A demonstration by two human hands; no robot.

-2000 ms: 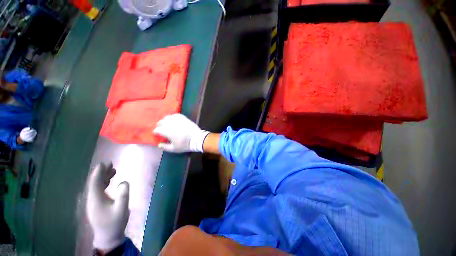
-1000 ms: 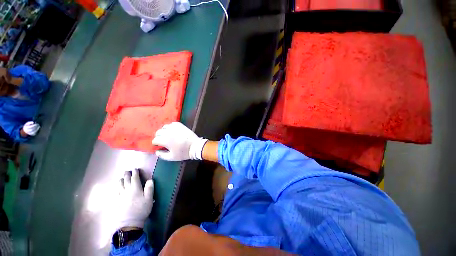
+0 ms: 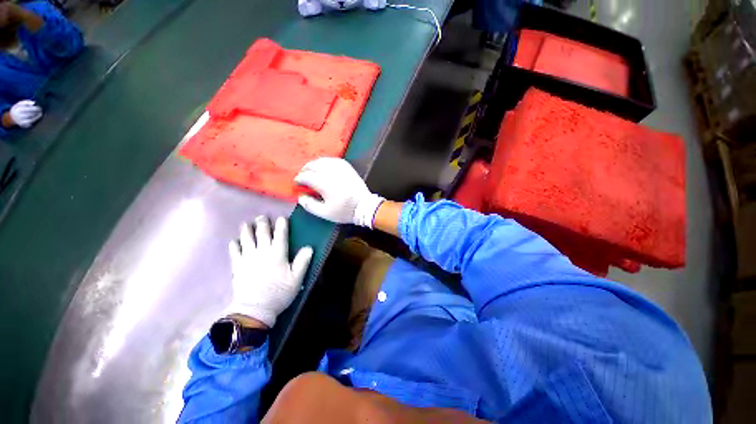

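Observation:
A large red foam sheet (image 3: 240, 160) lies flat on the green bench, partly over the steel plate (image 3: 149, 257). A smaller red piece (image 3: 286, 98) lies on top of it. My right hand (image 3: 336, 190), in a white glove, has its fingers curled around the sheet's near corner; red shows between the fingers, and the thumb is partly hidden. My left hand (image 3: 267, 269), gloved and with a dark watch at the wrist, lies palm down with fingers spread at the border of the plate and the bench's green edge strip. It holds nothing.
On the right are a stack of red foam pieces (image 3: 588, 178) and a black crate (image 3: 645, 79) with red pieces. A white fan base (image 3: 340, 5) with a cord stands at the bench's far end. Another person's gloved hand (image 3: 25, 113) is at upper left.
The view has swung, so the bench shows more steel plate. My left hand came down from above the plate and now lies flat near my right hand. My right hand stays at the sheet's corner.

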